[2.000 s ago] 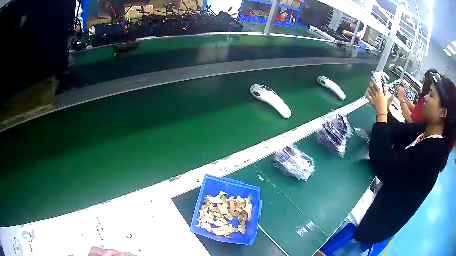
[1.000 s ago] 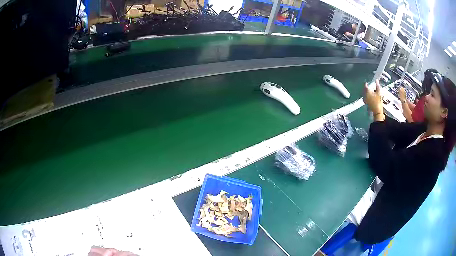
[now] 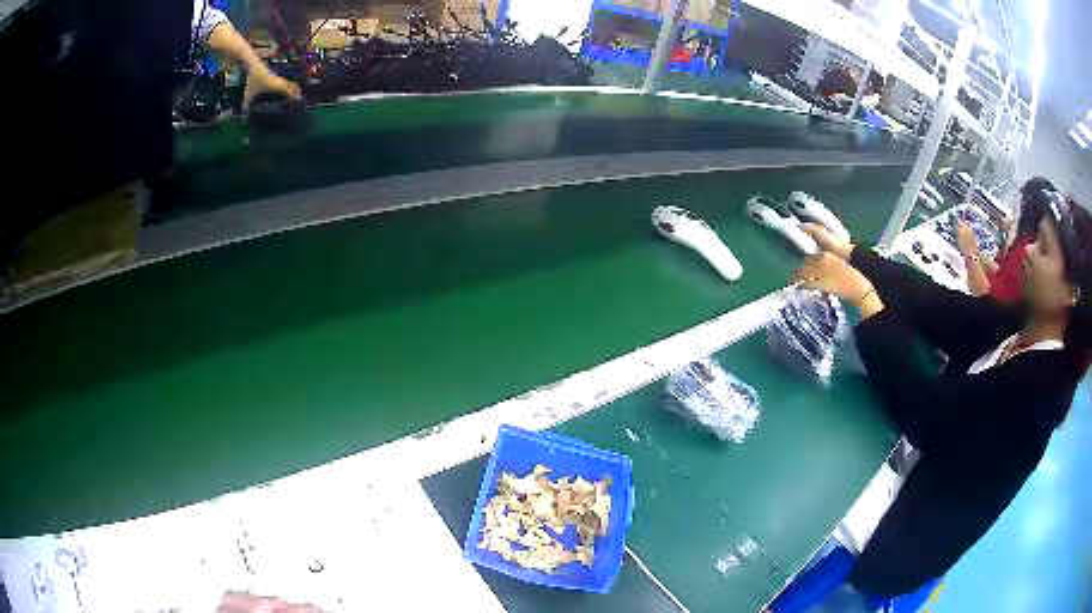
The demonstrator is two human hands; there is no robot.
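Note:
A small part of one of my hands (image 3: pixel 266 602) shows at the bottom edge, cut off and blurred; I cannot tell which hand it is or what it holds. The rest of my hands is out of the picture. The white printed paper mat (image 3: pixel 371 539) lies at the bottom left, under the visible hand part. Right of it is the blue bin (image 3: pixel 625 505), with a heap of curled tan-yellow scraps (image 3: pixel 545 515) inside.
Three white handsets lie on the green belt (image 3: pixel 359 311), one (image 3: pixel 701 243) nearer me. Another worker's hands (image 3: pixel 838 269) reach to the other two. Clear bags (image 3: pixel 713 399) with dark contents lie beyond the bin. A person's arm (image 3: pixel 240 54) shows across the belt.
The handsets have moved right along the belt, and a third one now shows. The neighbouring worker's hands have come down to the belt. An arm has appeared at the top left. My visible hand part has barely moved.

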